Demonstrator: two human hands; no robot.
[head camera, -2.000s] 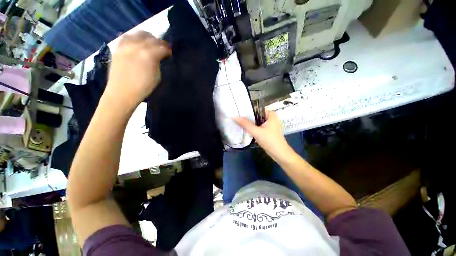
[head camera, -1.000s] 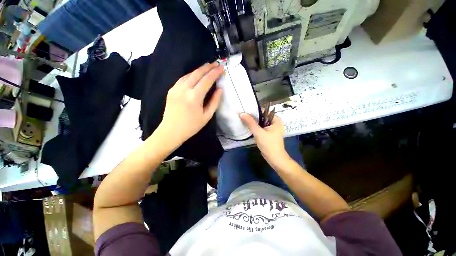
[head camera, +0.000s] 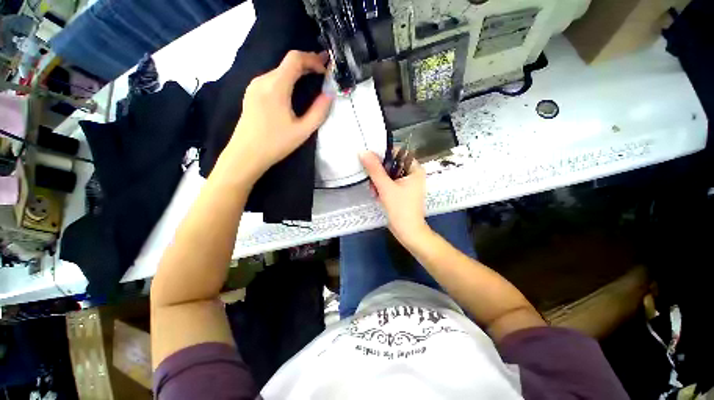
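The white fabric piece (head camera: 342, 139) lies at the presser foot and needle area (head camera: 344, 74), with its rounded end towards me. The black fabric panel (head camera: 283, 178) lies beside it on the left. My left hand (head camera: 274, 113) is by the presser foot, thumb and fingertips pinching the white piece's left edge. My right hand (head camera: 401, 195) has its thumb on the white piece near the rounded end. It holds dark thread snips (head camera: 401, 162), blades pointing up, partly hidden by the fingers.
The sewing machine head (head camera: 489, 47) stands at the upper right. Another black piece (head camera: 141, 168) lies on the white table (head camera: 564, 148) at left. Blue denim-like cloth (head camera: 129, 35) lies at the far edge. Thread cones (head camera: 56, 164) stand at far left, a cardboard box (head camera: 618, 31) at upper right.
The white piece and black panel have moved up towards the machine. My left hand came down from the upper left onto the cloth, then shifted up and left to the edge. My right hand moved slightly.
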